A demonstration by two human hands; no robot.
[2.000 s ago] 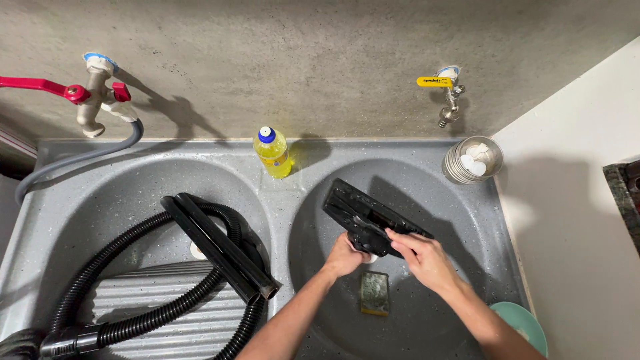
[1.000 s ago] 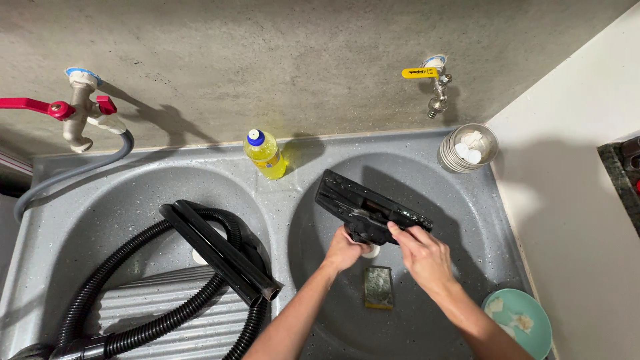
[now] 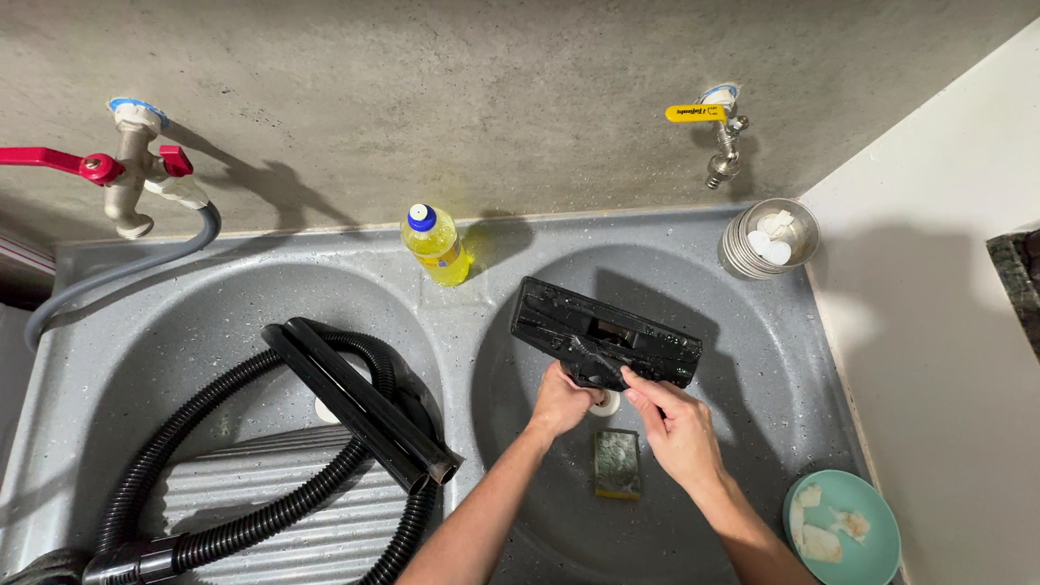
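Note:
A wet black plastic vacuum cleaner floor head (image 3: 561, 321) is held tilted above the right basin. My left hand (image 3: 565, 400) is closed around its neck at the lower side. My right hand (image 3: 674, 418) touches the near edge of the head, its index finger laid on the black plastic; whether it also grips is hard to tell. Below the hands a green and yellow scouring sponge (image 3: 617, 463) lies on the basin floor. The white drain fitting (image 3: 606, 404) is partly hidden behind my left hand.
The left basin holds a black corrugated hose (image 3: 195, 406) and two black tubes (image 3: 357, 398). Behind stand a yellow liquid bottle (image 3: 439, 248) and a ribbed metal can (image 3: 768, 240). A green bowl (image 3: 886, 520) sits at right. Two taps (image 3: 130, 175), (image 3: 721, 150) project from the wall.
The floor head stays in my hands, and its opening has come into clearer view. The green bowl shows more fully than two seconds ago as the view shifted.

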